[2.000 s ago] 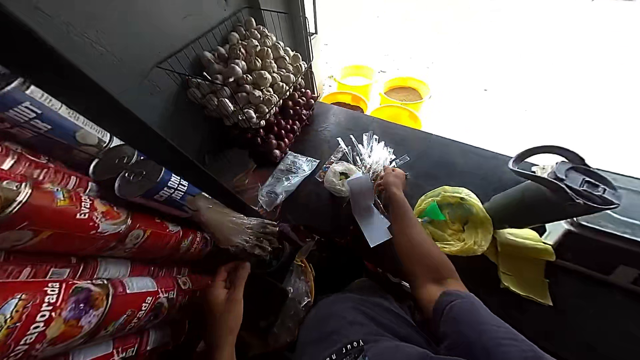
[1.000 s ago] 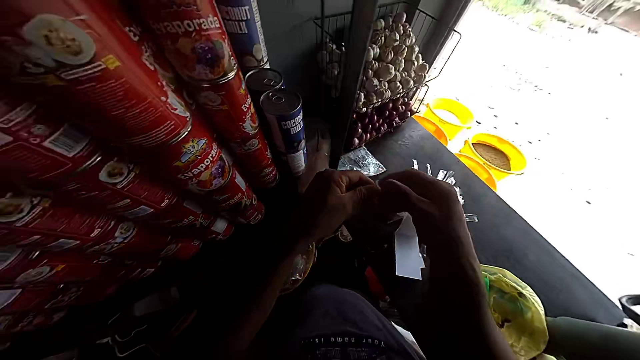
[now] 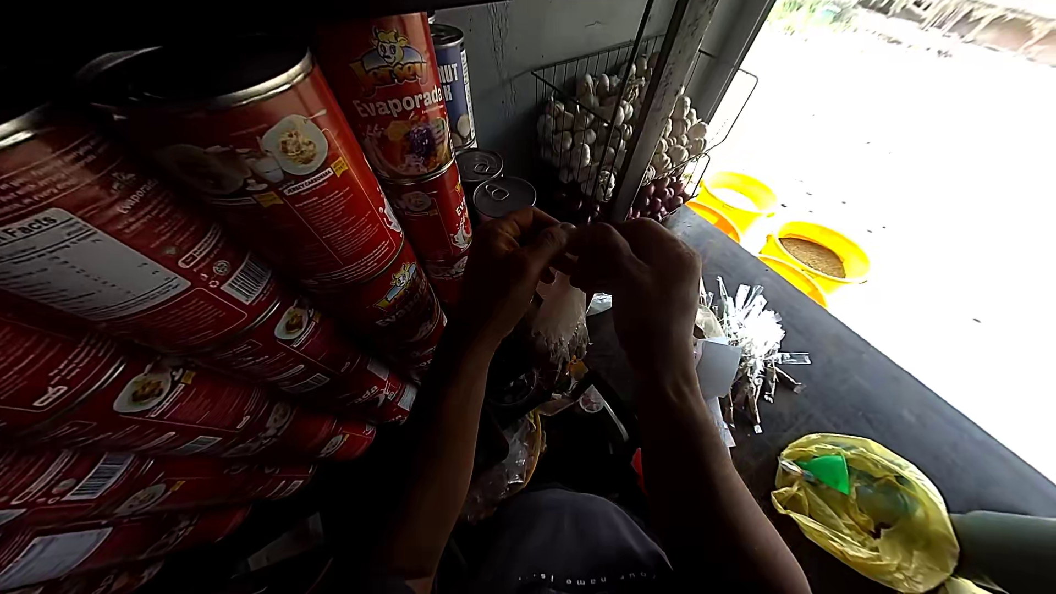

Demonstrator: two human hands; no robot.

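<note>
My left hand (image 3: pixel 516 268) and my right hand (image 3: pixel 639 285) are raised close together at mid view, fingertips pinched together. Both are in shadow, and whatever they may hold between the fingers is too dark to tell. Just under them hangs a clear plastic bag (image 3: pixel 561 322) with a frayed-looking lower end. Beside my right forearm, a white paper (image 3: pixel 719 367) lies by a bunch of clear plastic strips (image 3: pixel 755 330) on the dark counter (image 3: pixel 858 379).
Stacked red evaporada cans (image 3: pixel 305 165) fill the left, with coconut milk cans (image 3: pixel 505 196) behind. A wire basket of garlic (image 3: pixel 577 140) stands above red onions (image 3: pixel 664 194). Yellow buckets (image 3: pixel 817 252) are beyond the counter; a yellow plastic bag (image 3: pixel 874 511) lies at right.
My right hand has left the plastic strips, where it was two seconds ago, and come together with my left hand, which was low by the cans. The view has swung left.
</note>
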